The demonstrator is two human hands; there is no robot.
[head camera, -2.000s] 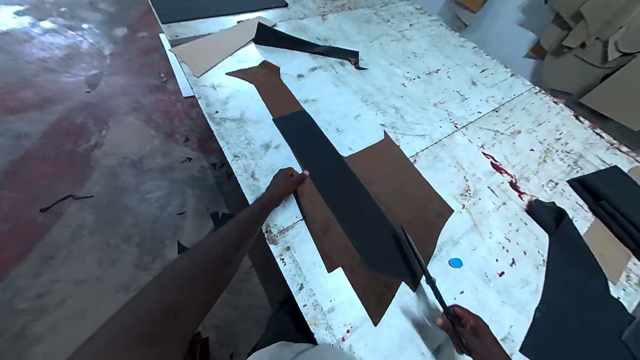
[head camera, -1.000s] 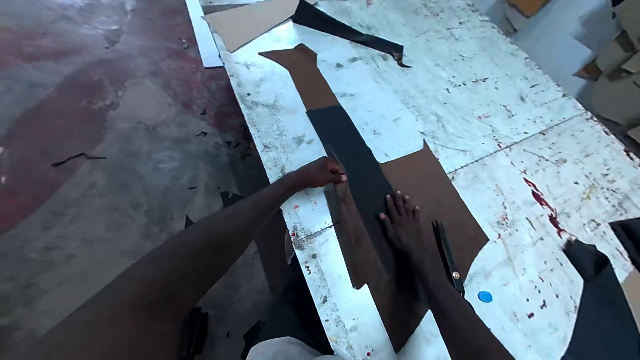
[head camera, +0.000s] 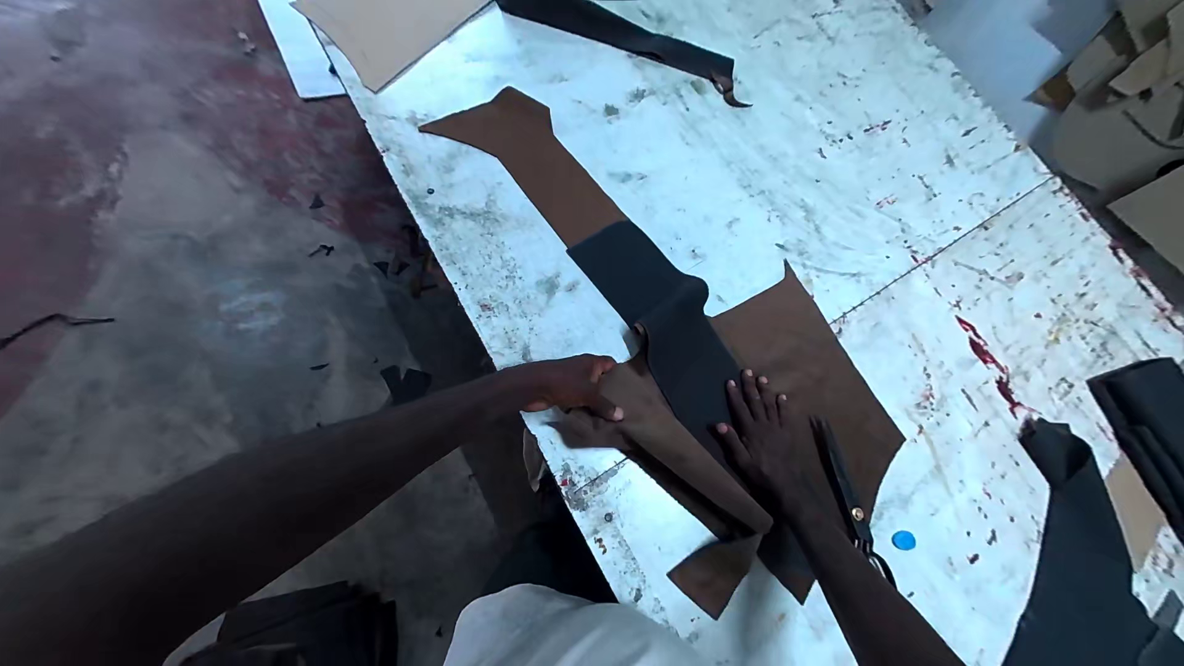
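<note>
My left hand (head camera: 578, 387) grips the near edge of a brown leather-like sheet (head camera: 814, 370) and holds it bunched up at the table's edge. Over the sheet lies a long black strip (head camera: 615, 268), raised in a ripple around its middle. On the strip's lower part my right hand (head camera: 758, 430) rests flat with fingers spread, holding nothing. A pair of black scissors (head camera: 844, 486) lies on the brown sheet beside my right forearm, its handles partly hidden.
The white, paint-stained table (head camera: 934, 185) bears a blue disc (head camera: 904, 539), black material (head camera: 1073, 536) at the right, and a beige sheet (head camera: 398, 32) with a black strip (head camera: 620, 32) at the far side. Brown pieces (head camera: 1133, 55) are piled beyond the table. Scraps (head camera: 405, 384) lie on the floor.
My right hand held the scissors two seconds ago; they now lie on the sheet and the hand is on the black strip. My left hand has pulled the brown edge up and toward the table's edge.
</note>
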